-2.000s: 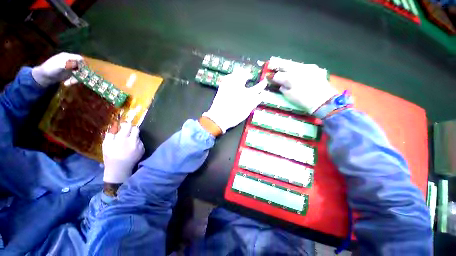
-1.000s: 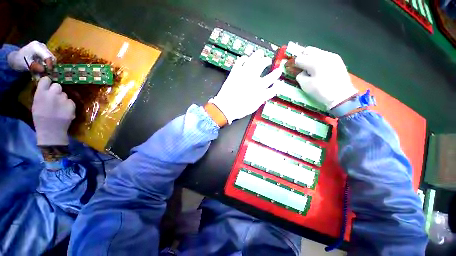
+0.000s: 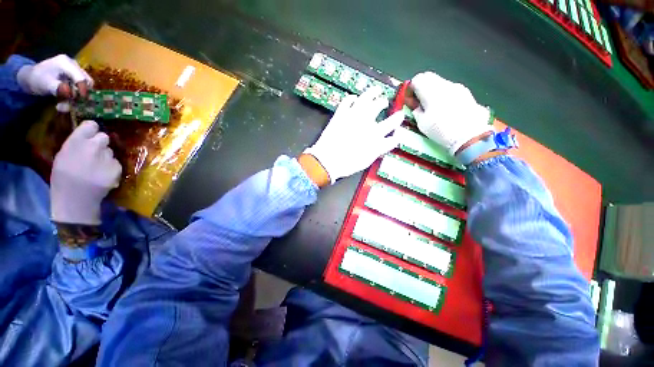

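Note:
Several covered boards [image 3: 391,278], green with a white or pale green strip along the middle, lie in a column on the red mat [image 3: 548,179]. Two uncovered circuit boards [image 3: 315,91] with silvery parts lie side by side on the dark bench at the mat's upper left. My left hand [image 3: 356,136], in a white glove, rests over the right part of these boards, fingers apart; what is under the palm is hidden. My right hand [image 3: 448,112], gloved, is bent over the mat's top corner above the uppermost covered board. Its fingertips are close together; whether they pinch something is hidden.
At left a neighbour's gloved hands [image 3: 82,172] hold a green board [image 3: 129,106] over a shiny yellow-amber tray [image 3: 208,89]. A pale block [image 3: 631,240] and loose strips [image 3: 606,308] lie at the right. Another red mat with boards [image 3: 574,25] is at the top right.
The view has shifted slightly. My right hand has stayed at the mat's top corner, its fingers turned a little. The neighbour's board has swung to nearly level and moved left since two seconds ago.

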